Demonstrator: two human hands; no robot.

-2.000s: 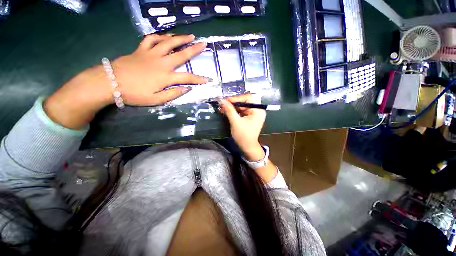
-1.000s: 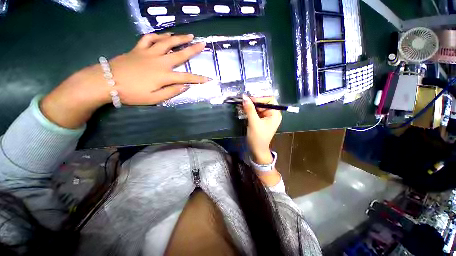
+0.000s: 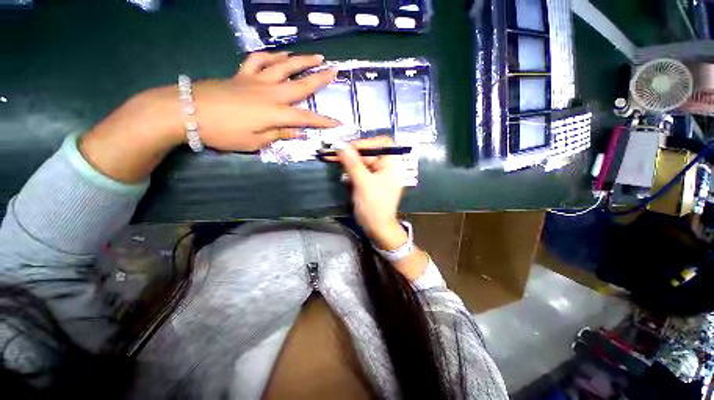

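Observation:
A flat black-framed panel [image 3: 394,101] with pale windows and shiny film edges lies on the green bench. My left hand [image 3: 258,109] lies spread over its left part, holding nothing, and hides some windows. My right hand [image 3: 373,183] holds a thin black pick tool [image 3: 384,151] just off the panel's near edge. The tool's left end is at the shiny near edge, close to my left fingertips. Whether a sticker is on it cannot be told. A sticker sheet with white pieces [image 3: 410,168] shows partly beside my right hand.
A panel with white ovals [image 3: 329,19] lies beyond the work. A panel stack [image 3: 528,86] is at right, with a dense sticker sheet [image 3: 570,134] beside it. Farther right are a small fan [image 3: 661,84] and a device with a white cable [image 3: 636,154]. An open cardboard box [image 3: 493,254] is below.
My right hand first moved right, then back left along the near edge with the tool. My left hand stays on the panel. The whole view has shifted slightly.

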